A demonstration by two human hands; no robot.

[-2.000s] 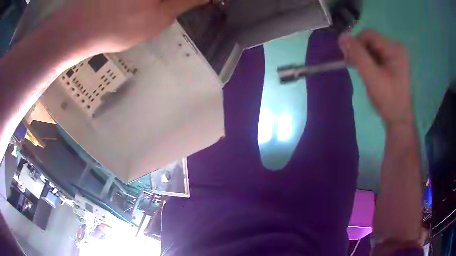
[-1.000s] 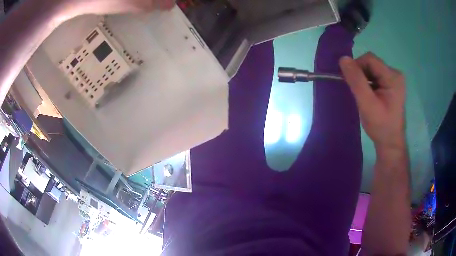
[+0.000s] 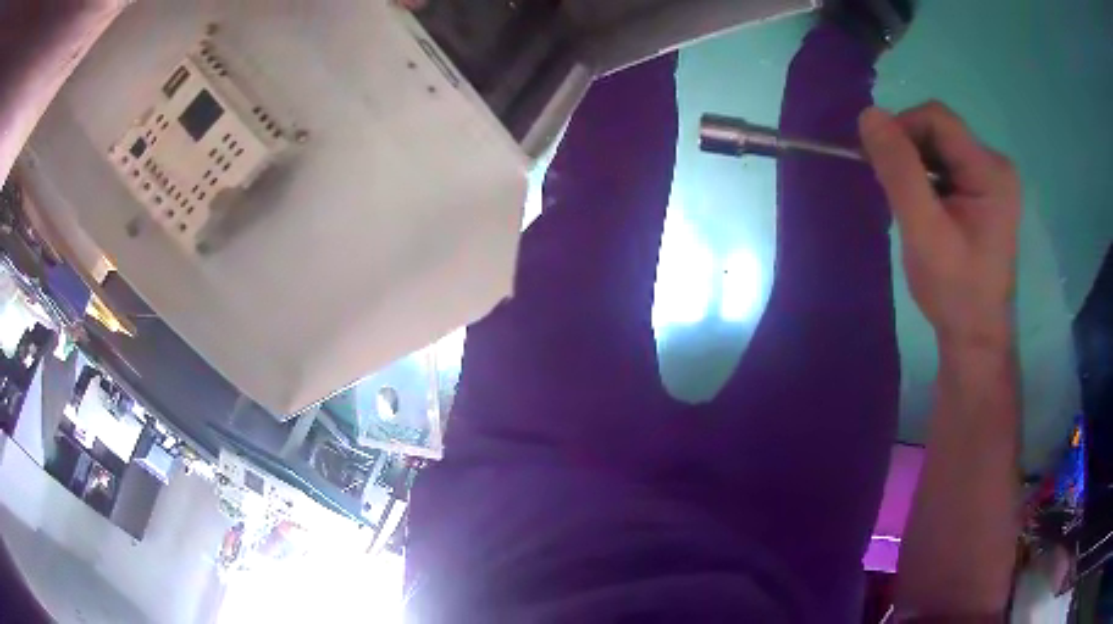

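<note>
My right hand [image 3: 952, 213] is at the right, closed around the handle of a silver socket wrench [image 3: 799, 148]. The wrench's thick round end points left, over the gap between my legs, apart from the machine. The pale grey machine housing [image 3: 378, 256] fills the upper left, with a white control panel [image 3: 201, 146] with a dark display on its large sheet-metal cover. The dark opening [image 3: 494, 55] is cut off by the top edge. Only part of my left forearm shows at the top left corner; my left hand is out of the picture.
My legs in purple trousers [image 3: 574, 305] are spread over a green floor [image 3: 720, 219]. A dark shoe [image 3: 873, 18] is at the top right. A pink-purple bin [image 3: 895, 506] is at the lower right. Cluttered equipment and bright glare lie at the lower left.
My left hand and most of its forearm have gone out of the top left, uncovering the control panel. The housing sits higher and further left in view. The wrench stays in my right hand.
</note>
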